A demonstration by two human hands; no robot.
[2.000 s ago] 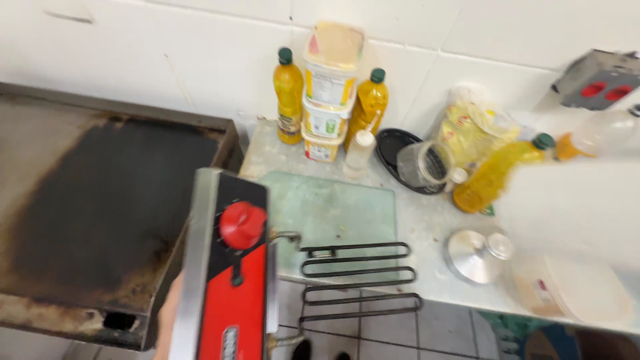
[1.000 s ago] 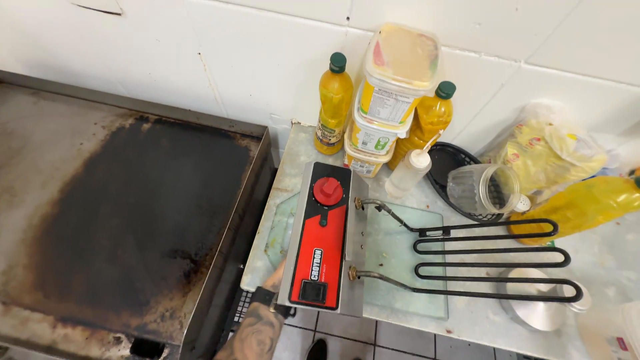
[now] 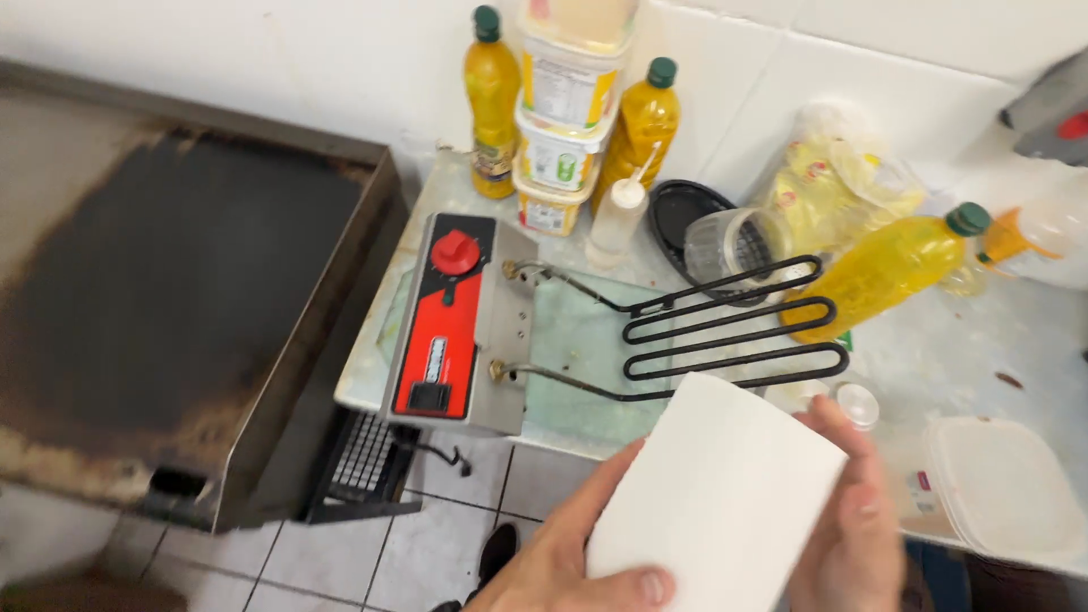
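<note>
Near the bottom centre, my left hand [image 3: 586, 544] grips a white block-like object [image 3: 718, 501], perhaps a stack of paper towels, with its thumb across the near face. My right hand [image 3: 854, 518] is at the object's right side, slightly blurred; whether its fingers grip it is not clear. Beyond them, an electric fryer control head [image 3: 459, 327] with a red knob rests on the counter's left part. Its black looped heating element [image 3: 731, 331] reaches right, over a glass board [image 3: 586, 348] and the counter. Neither hand touches the fryer head.
A stained griddle [image 3: 170, 306] stands at the left. Behind the fryer head are oil bottles [image 3: 491, 110], stacked plastic tubs [image 3: 565, 85], a squeeze bottle [image 3: 618, 221] and a black tray [image 3: 680, 212]. A tilted oil bottle [image 3: 884, 276] and a lidded container [image 3: 1003, 484] lie to the right.
The fryer head, held up by a hand two seconds ago, now rests on the counter with no hand on it. Both hands and the white object have come into view.
</note>
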